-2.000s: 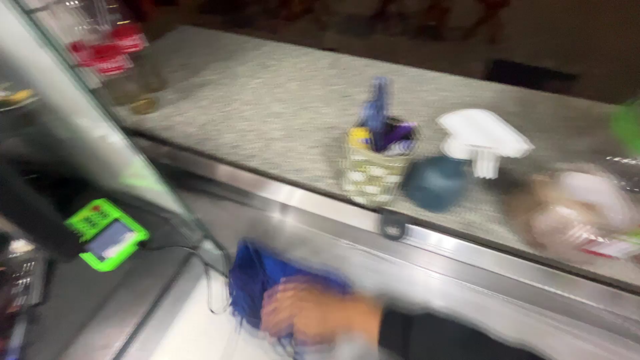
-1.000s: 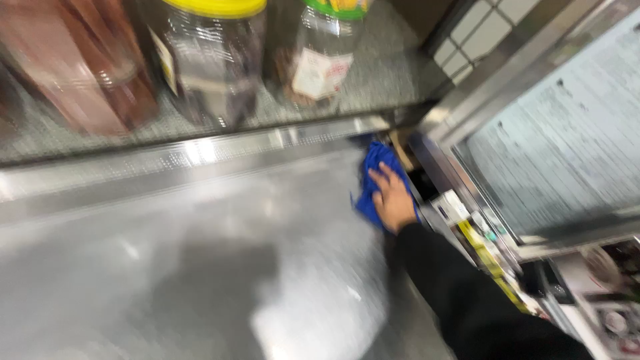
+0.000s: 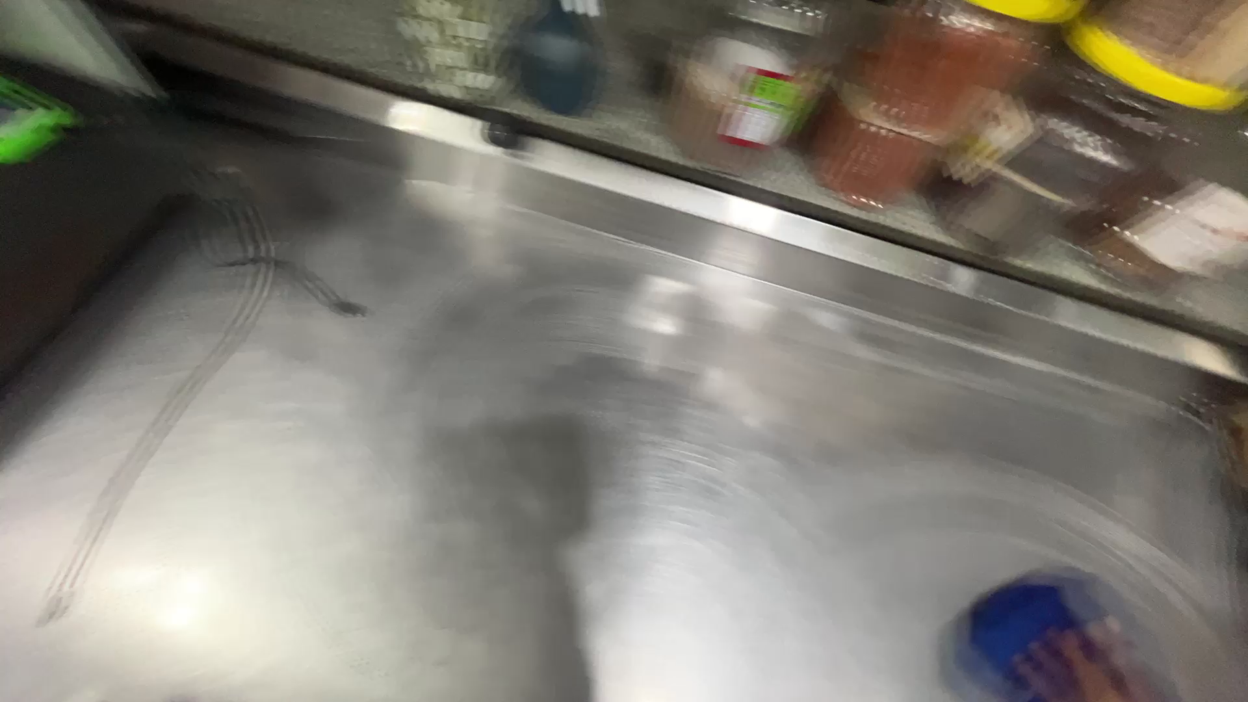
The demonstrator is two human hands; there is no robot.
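Observation:
My right hand (image 3: 1082, 663) lies on a blue cloth (image 3: 1024, 624) at the lower right, pressing it against a stainless steel worktop (image 3: 682, 487). Both hand and cloth are blurred, and the fingers look spread over the fabric. Curved streaks mark the steel around the cloth and further left. I cannot see my left hand.
A raised steel edge (image 3: 751, 212) runs along the back, below a speckled ledge. On the ledge stand a red-brown jar (image 3: 877, 127), a container with a green and red label (image 3: 756, 102) and a dark blue round item (image 3: 558, 58). A thin cable (image 3: 229, 331) lies at left.
The view has swung widely. My right hand and the blue cloth have moved from the worktop's far right corner, beside the boxed items, to the nearer right part of the steel.

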